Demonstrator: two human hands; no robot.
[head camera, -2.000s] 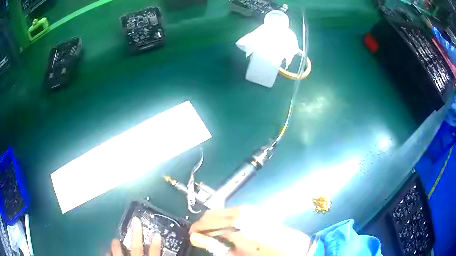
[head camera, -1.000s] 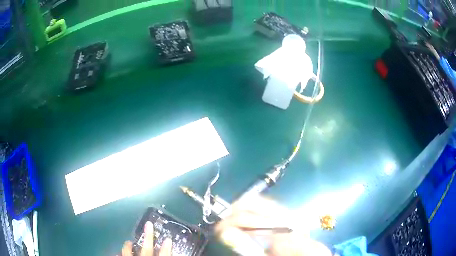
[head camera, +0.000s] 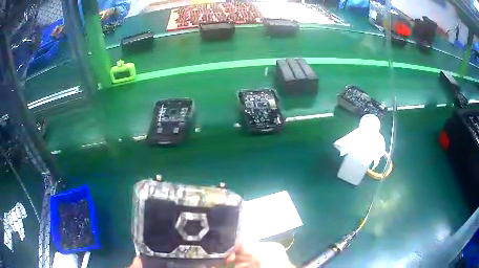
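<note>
A camera housing (head camera: 191, 226) with a mottled grey rim and a dark face with a hexagonal centre opening is held up at the bottom centre, its front facing me. My left hand (head camera: 136, 262) shows only as fingertips at its lower left edge. My right hand (head camera: 252, 256) grips its lower right edge and is cut off by the frame. The white sheet (head camera: 274, 214) lies behind the housing, partly hidden. The air blow gun (head camera: 323, 257) lies at the right of my right hand, mostly out of view.
A blue parts tray (head camera: 75, 220) stands at left. Open housings with circuit boards (head camera: 261, 110) and a black ribbed block (head camera: 297, 76) sit across the bench. A white bottle (head camera: 366, 141) with a beige ring stands at right. A large black tray (head camera: 467, 152) is at the right edge.
The view has tilted up towards the far bench. The housing has been lifted and turned from circuit board side to front side. The pen-like tool in my right hand no longer shows.
</note>
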